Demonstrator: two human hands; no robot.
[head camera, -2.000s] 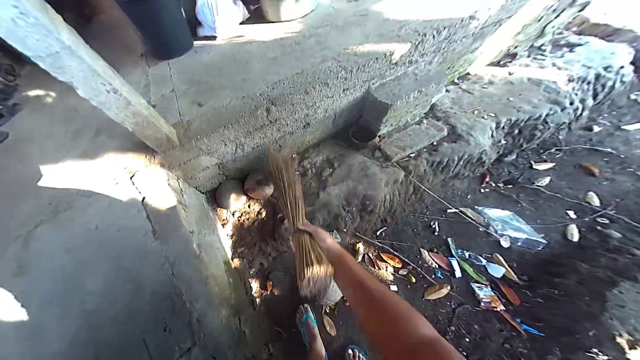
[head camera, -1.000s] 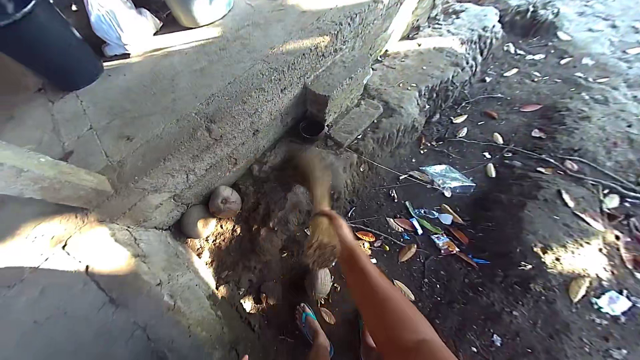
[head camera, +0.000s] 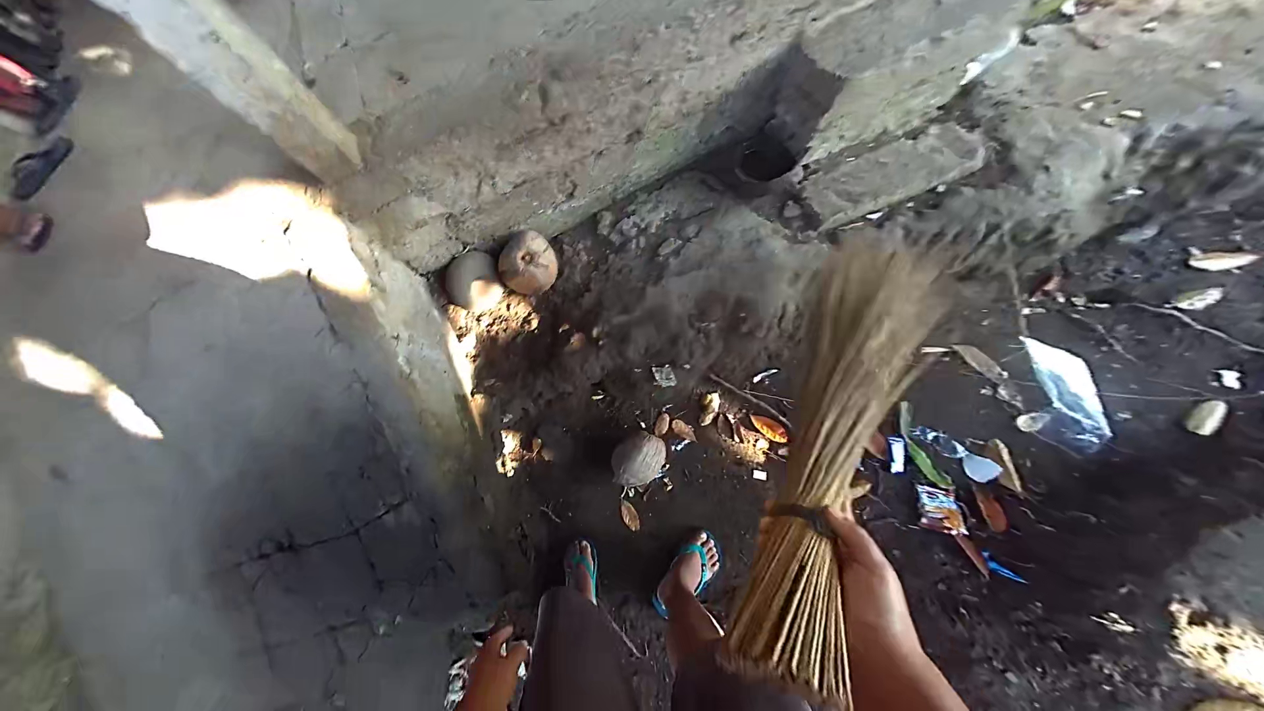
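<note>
A stick broom, a bundle of thin dry ribs bound with a dark band, is gripped near its band by my right hand. Its blurred bristle end points up over the dirt. My left hand is low in the view beside my left knee, fingers partly curled, with nothing seen in it. A husked coconut lies on the soil ahead of my feet. Two more round coconuts, one brown and one greyish, sit in the corner of the concrete. To the broom's right lie leaves and wrappers.
A low concrete wall crosses the top, with a dark pipe opening at its base. Cracked concrete floor with a raised edge lies left. Clear plastic rests on the right. Another person's foot shows at far left, near a dark sandal.
The broom has moved right, away from the concrete base, and now stands over the litter's left side. My left hand has come into view. The coconut near my feet shows fully.
</note>
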